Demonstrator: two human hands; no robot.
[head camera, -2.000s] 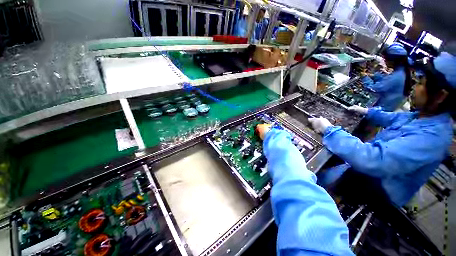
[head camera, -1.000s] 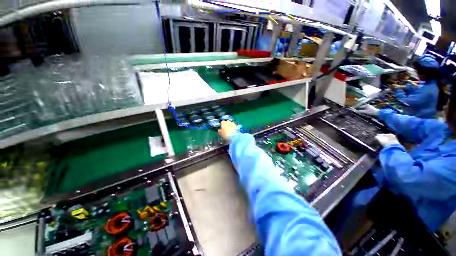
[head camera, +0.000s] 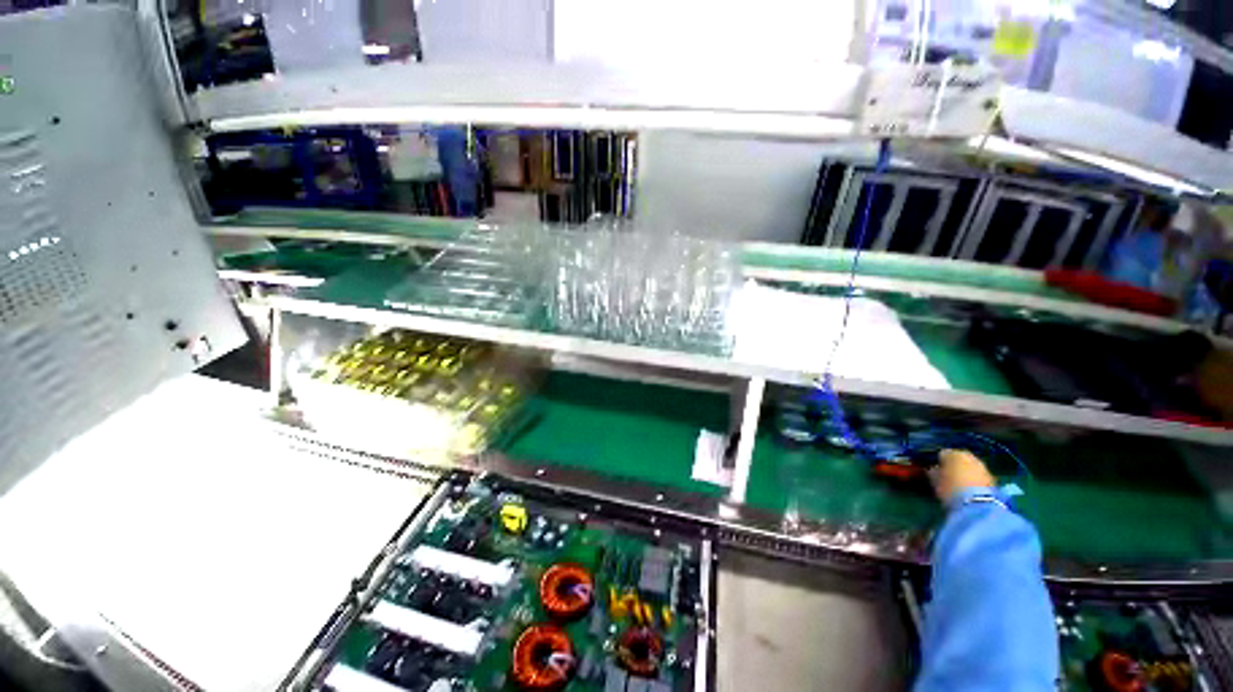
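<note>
My left hand (head camera: 963, 473), in a blue sleeve, reaches from the lower right over the lower green shelf, beside dark round cans (head camera: 879, 422). The hand is small and blurred. An orange-red patch (head camera: 895, 469) shows at its fingertips; whether it is a held part or a finger cover I cannot tell. A blue coiled cord (head camera: 836, 410) hangs from overhead and loops to this wrist. My right hand is out of the picture. A circuit board (head camera: 473, 548) with orange-copper rings and white-silver bars lies in a carrier at lower centre.
Another circuit board (head camera: 1078, 635) is partly hidden behind the sleeve. Yellow-topped parts (head camera: 413, 379) stand on the lower left shelf. Clear trays (head camera: 595, 291) and a white sheet (head camera: 832, 331) lie on the upper shelf. A white perforated machine cover (head camera: 102, 230) stands at left.
The view has swung left, bringing in the machine cover and yellow-topped parts. My left hand has gone from the right board to the shelf, now to the right of the cans.
</note>
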